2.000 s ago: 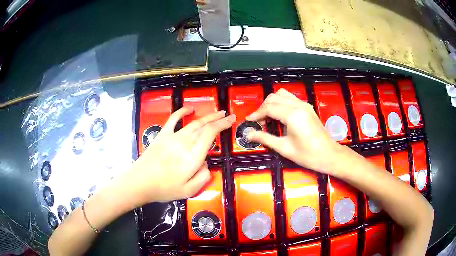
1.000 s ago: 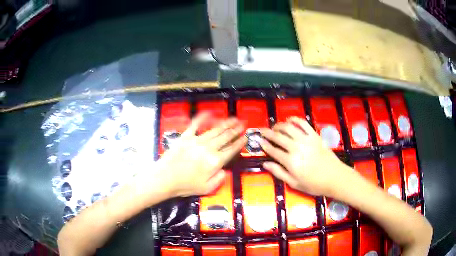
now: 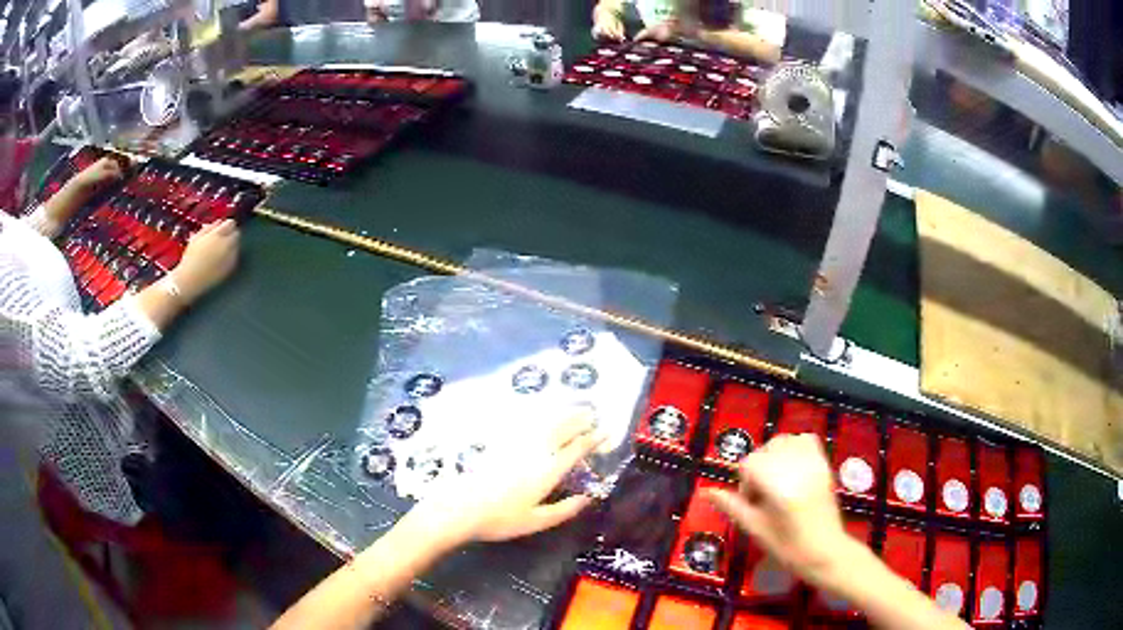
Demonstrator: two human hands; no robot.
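The clear carrier film (image 3: pixel 554 289) lies over white paper sheets (image 3: pixel 505 425) and carries several black trim discs (image 3: pixel 530 378). My left hand (image 3: pixel 511 486) is over the film's right part, fingers spread, nothing visible in it. The black blister tray (image 3: pixel 634 511) holds rows of red housings (image 3: pixel 684 388). The two leftmost top-row housings and one below bear black-and-silver discs (image 3: pixel 703 554); housings further right show pale circles (image 3: pixel 909 487). My right hand (image 3: pixel 788 498) is over the tray, fingers curled, hiding part of the housings; whether it holds anything is hidden.
A metal upright (image 3: pixel 856 209) and tan board (image 3: pixel 1022 320) stand beyond the tray. A thin yellowish strip (image 3: pixel 370 246) crosses the bench under the film. A person in a white openwork sleeve (image 3: pixel 92 345) works at trays on the left. Another tray (image 3: pixel 671 74) and fan (image 3: pixel 794 111) are behind.
The view has swung left and up. My left hand has left the housings and is over the film. My right hand has come off the third top-row housing's disc area and its fingers are curled.
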